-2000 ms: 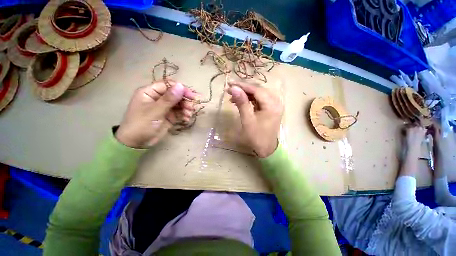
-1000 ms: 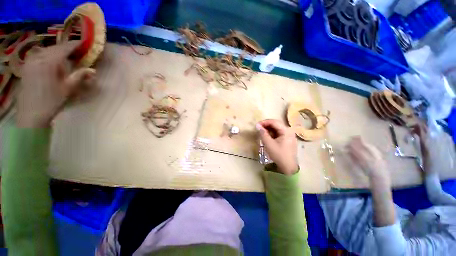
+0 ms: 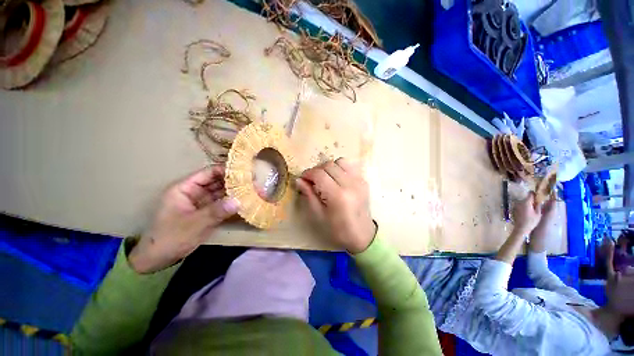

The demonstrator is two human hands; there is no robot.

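Observation:
A tan straw hat brim ring (image 3: 240, 184) is held tilted up above the table, its round opening showing, with no red band visible. My left hand (image 3: 177, 219) grips its left and lower edge between thumb and fingers. My right hand (image 3: 340, 205) is at the ring's right edge with thumb and index fingertips together. Whether they pinch the ring, a cord or something tiny cannot be told. A loose clump of thin brown cords (image 3: 215, 122) lies just behind the ring, partly hidden by it.
Red-banded straw hats (image 3: 52, 35) lie at the far left. A brown cord pile (image 3: 323, 62) and a white glue bottle (image 3: 395, 62) are at the far side. A blue crate (image 3: 459, 66) holds dark curved parts. A coworker's hands (image 3: 528, 212) hold a ring at right, near stacked rings (image 3: 511, 154).
My left hand has come back from the hats at left and now holds a straw ring. My right hand has moved left to the ring's edge. The ring on the table at right is gone.

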